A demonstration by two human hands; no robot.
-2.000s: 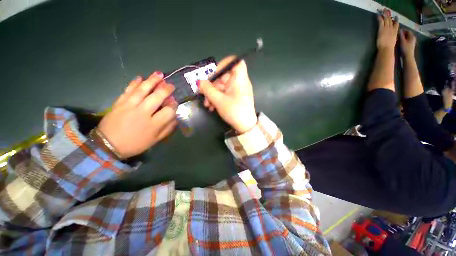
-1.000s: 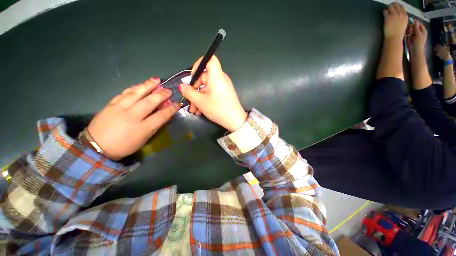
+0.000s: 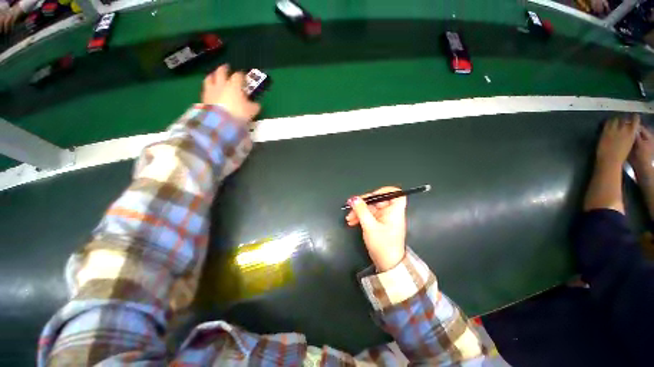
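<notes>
My left hand [image 3: 228,92] reaches over the green belt, slightly blurred, and holds a black phone unit [image 3: 256,80] with a white panel at its thumb side. The unit's lower part is hidden by the hand. My right hand [image 3: 384,221] is above the dark green tabletop [image 3: 323,158]. It is closed around the slim black tweezers [image 3: 401,195], whose pale rear end points right. The tip is by the fingers, and no unit is in this hand.
The green conveyor belt [image 3: 373,68] carries several black-and-red units [image 3: 456,51]. A white rail [image 3: 430,110] edges it. Yellow tape [image 3: 265,269] glares on the tabletop. Another person's forearms [image 3: 611,161] rest at the right. A white post [image 3: 32,147] stands at the left.
The view has shifted up to show the belt. My left hand has moved from the tabletop to the belt with a unit. My right hand has come away from the unit, still holding the tweezers.
</notes>
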